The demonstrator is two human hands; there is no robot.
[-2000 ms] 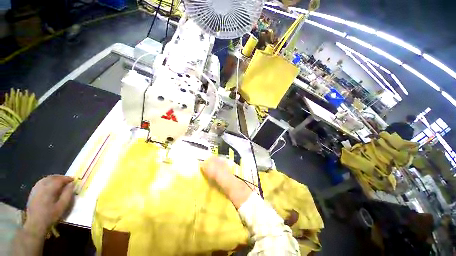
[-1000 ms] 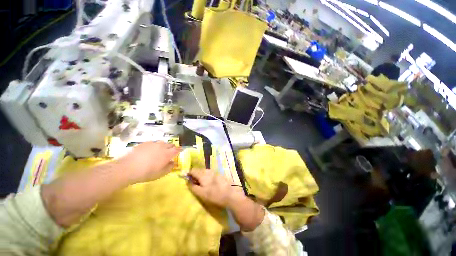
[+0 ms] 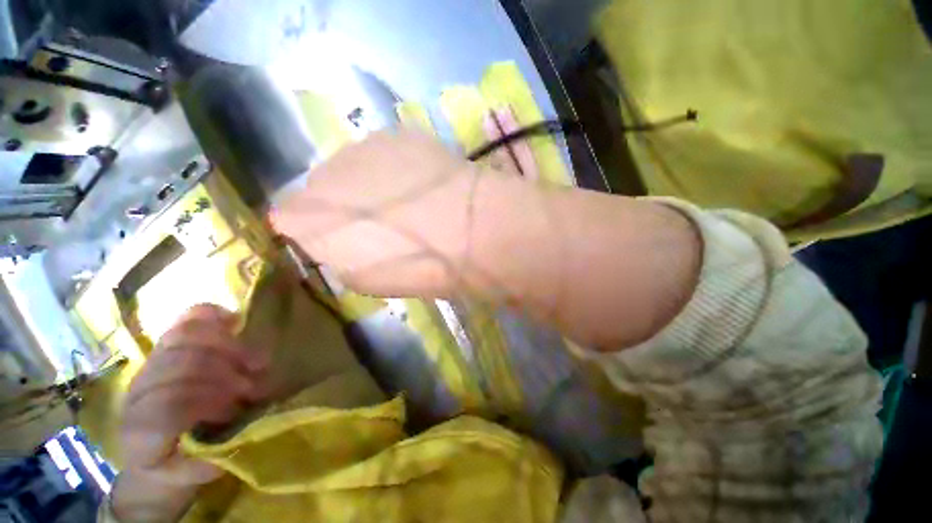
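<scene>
The yellow tote bag (image 3: 470, 465) lies across the bottom, its bound rim folded up and its tan inside (image 3: 307, 347) showing. My left hand (image 3: 194, 383), at lower left, has its fingers curled on the bag's fabric near the rim. My right hand (image 3: 388, 209) reaches in from the right, blurred, with its fingertips at the bag's upper edge beside the metal clamp frame (image 3: 107, 317). A thin dark piece shows below those fingertips. Whether the fingers hold something is unclear. A dark cord (image 3: 542, 129) runs by the right wrist.
The pale template plate (image 3: 409, 51), with yellow tape and pink-red lines, extends behind my right hand. Machine metal parts (image 3: 92, 133) stand at the left. Another yellow bag (image 3: 777, 92) with a brown patch lies at upper right.
The view has moved in much closer over the clamp area. My left hand has moved from the clamp's front down to the bag's rim. The bag's rim is now folded up, showing the inside.
</scene>
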